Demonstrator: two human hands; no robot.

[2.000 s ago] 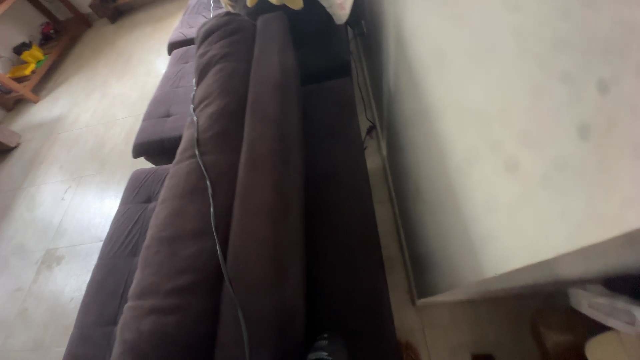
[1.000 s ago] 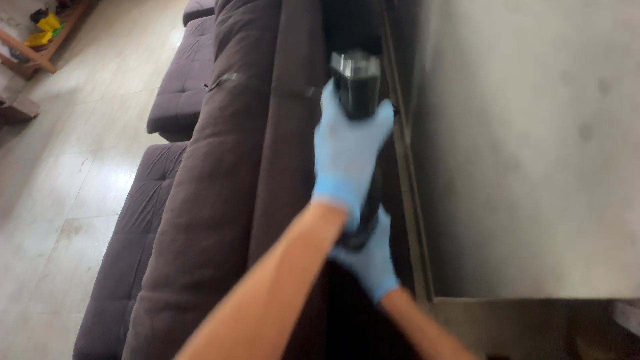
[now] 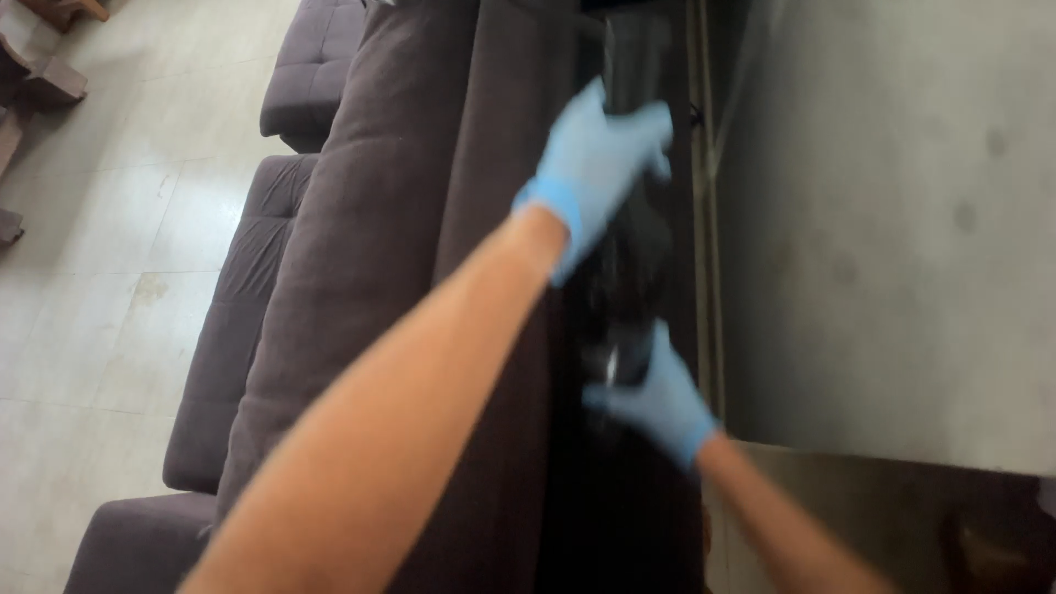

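My left hand (image 3: 602,157), in a light blue glove, grips the upper part of a dark handheld device (image 3: 635,66) with a clear end, perhaps a vacuum cleaner; blur hides its exact kind. Lower down, my right hand (image 3: 660,404), also in a light blue glove, has its fingers around the device's near end. Both hands are over the dark rear side of a purple-brown fabric sofa (image 3: 363,214), between its backrest and the wall.
A pale, spotted wall (image 3: 891,206) stands close on the right, with a narrow strip of floor along its base. Tufted sofa seats (image 3: 247,322) lie left of the backrest. Wooden furniture legs (image 3: 54,87) stand on the tiled floor (image 3: 99,330) at the far left.
Two seconds ago neither hand was in view and a cable lay over the backrest. Both gloved hands came in with the device; since one second ago they have moved farther apart along it.
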